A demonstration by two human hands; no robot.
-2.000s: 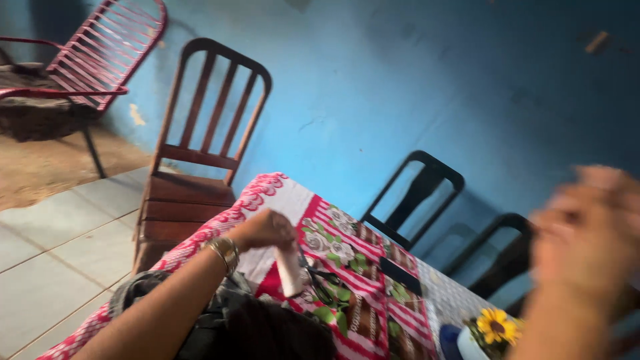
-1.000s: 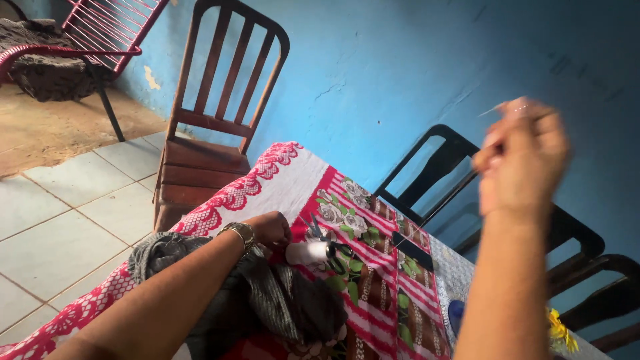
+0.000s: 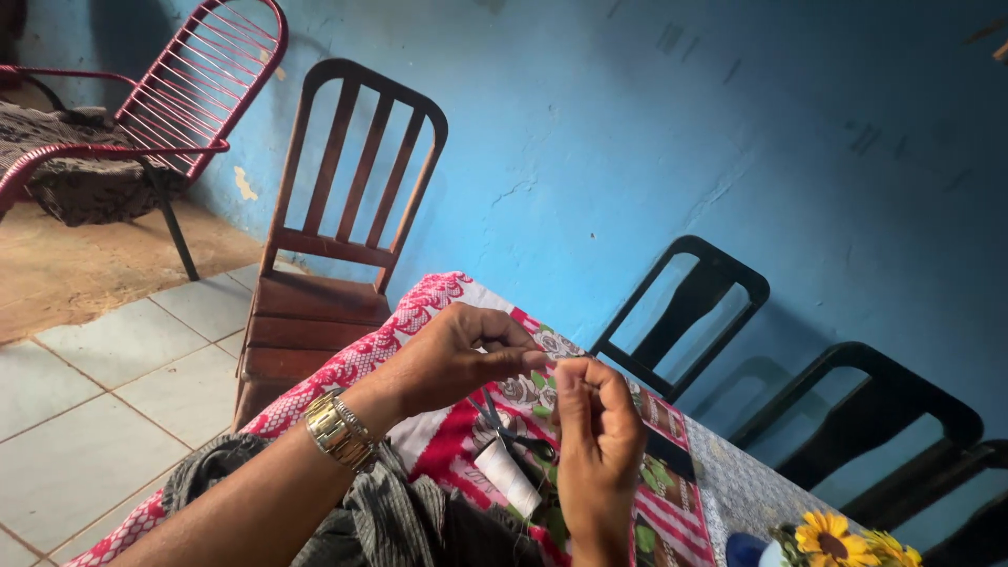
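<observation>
My left hand (image 3: 472, 354), a gold watch on its wrist, reaches over the table with thumb and index finger pinched together. Its fingertips almost meet those of my right hand (image 3: 594, 409), which is pinched too; whatever lies between the fingertips is too thin to make out. Below them a spool of white thread (image 3: 508, 476) lies on its side on the patterned tablecloth (image 3: 449, 441), with loose thread near its lower end. Dark-handled scissors (image 3: 504, 429) lie just beyond the spool. Dark grey striped fabric (image 3: 402, 512) is bunched at the near edge, under my left forearm.
A wooden chair (image 3: 315, 315) stands at the table's far left corner, and black chairs (image 3: 693, 307) line the blue wall side. A dark flat object (image 3: 669, 455) lies right of my right hand. Yellow artificial-looking sunflowers (image 3: 835, 539) stand lower right. A red corded chair (image 3: 197, 87) is upper left.
My right hand has come down from its raised place on the right to my left hand. My left hand has left the spool and lifted, and the scissors now show more plainly.
</observation>
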